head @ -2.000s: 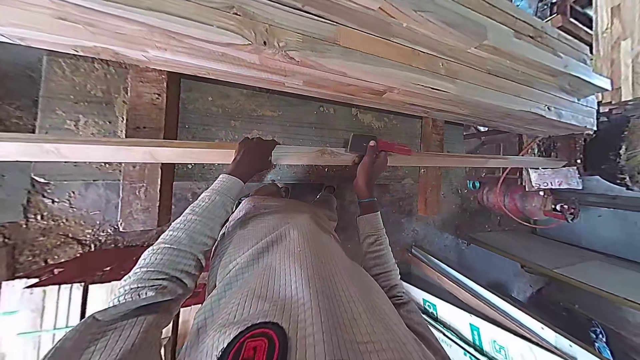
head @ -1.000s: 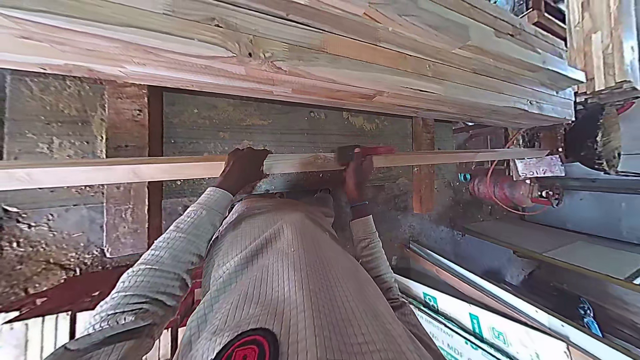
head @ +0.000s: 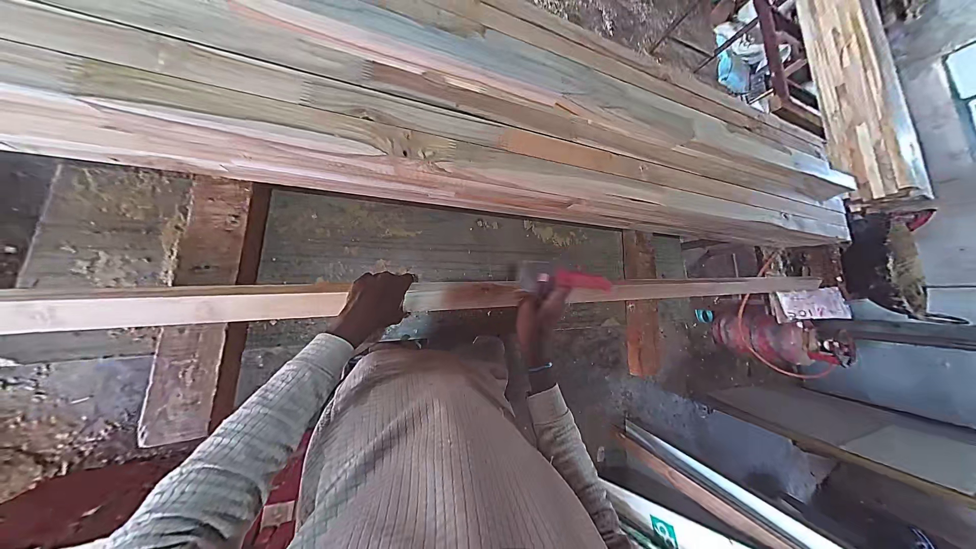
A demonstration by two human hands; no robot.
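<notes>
A long, narrow wooden strip [head: 191,306] runs across the view in front of my body. My left hand [head: 375,306] is closed around it, left of centre. Farther right, my right hand [head: 540,316] holds a tool with a red handle [head: 583,280] and a dark, blocky head [head: 535,276] at the strip; motion blur hides what kind of tool it is. A brownish stretch of the strip [head: 480,295] lies between my hands.
Stacked finger-jointed timber boards [head: 427,145] fill the far side. Wooden crosspieces [head: 202,305] [head: 642,305] lie below the strip. At the right are a red cylindrical machine [head: 762,339] with an orange hose and a marked sheet [head: 812,303]. Long panels [head: 877,435] lie lower right.
Around two seconds ago the red-handled tool was sharp in view; now it and my right hand are blurred. My left hand stays on the strip.
</notes>
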